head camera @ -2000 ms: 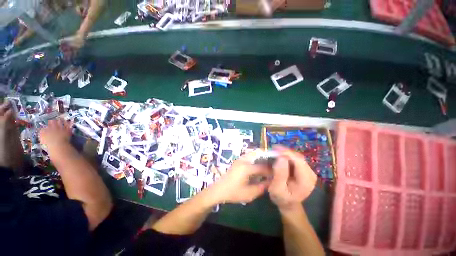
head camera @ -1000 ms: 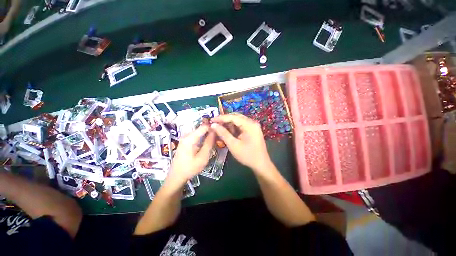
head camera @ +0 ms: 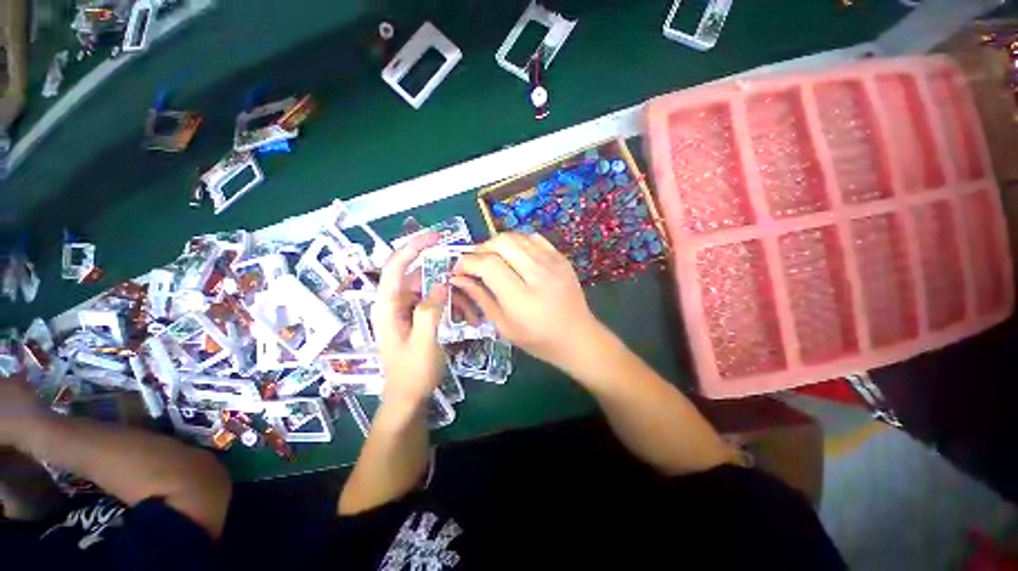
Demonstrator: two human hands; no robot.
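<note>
My left hand [head camera: 407, 307] is shut on a small white plastic housing [head camera: 438, 268] with a greenish part in it, above the right end of the heap. My right hand [head camera: 525, 288] touches the housing's right side with its fingertips; whether these fingers hold a small part is hidden. A large heap of white housings [head camera: 293, 318] with orange and copper-coloured bits lies to the left of and under my hands. The shallow parts box [head camera: 580, 212] with blue rounds and red bits is just beyond my right hand.
A pink compartment tray [head camera: 798, 229] with fine parts stands at the right. A pale rail [head camera: 391, 203] runs beyond the heap. The green conveyor belt [head camera: 335, 156] carries spaced housings. Another person's arm [head camera: 123, 446] is at the lower left. A brown carton [head camera: 781, 446] stands below the tray.
The view has swung to the right and down. My hands have gone from a close fingertip pinch to holding a housing that now shows between them.
</note>
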